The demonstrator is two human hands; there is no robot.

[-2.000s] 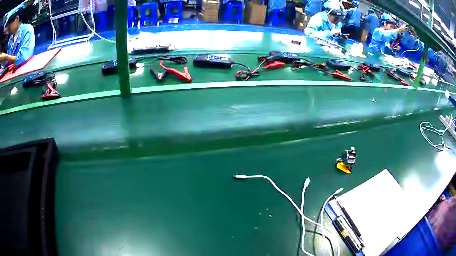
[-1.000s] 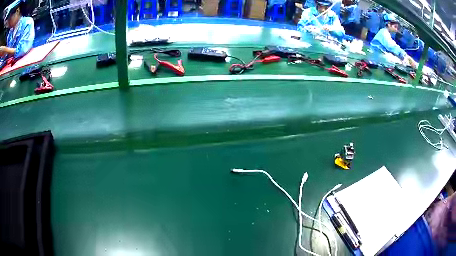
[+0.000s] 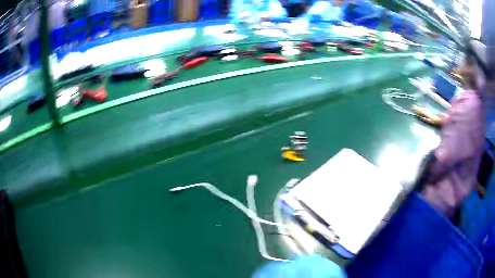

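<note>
Neither of my hands shows. White cables lie loose and crossing on the green bench in front of me, with small plugs at their ends. A clipboard with white paper lies to their right, with dark pens along its left side. A small silver and yellow component stands beyond the cables. A light blue rounded shape at the lower edge covers part of the cables. The picture is blurred.
A blue bin stands at the lower right. A person in pink is beyond it, a hand near a white cable coil. Dark units with red clamps lie beyond the green rail. A black edge shows at left.
The view has swung right, so the bench things have shifted left. The black tray is nearly out of view. The pink-sleeved person, more of the bin and the light blue shape now show.
</note>
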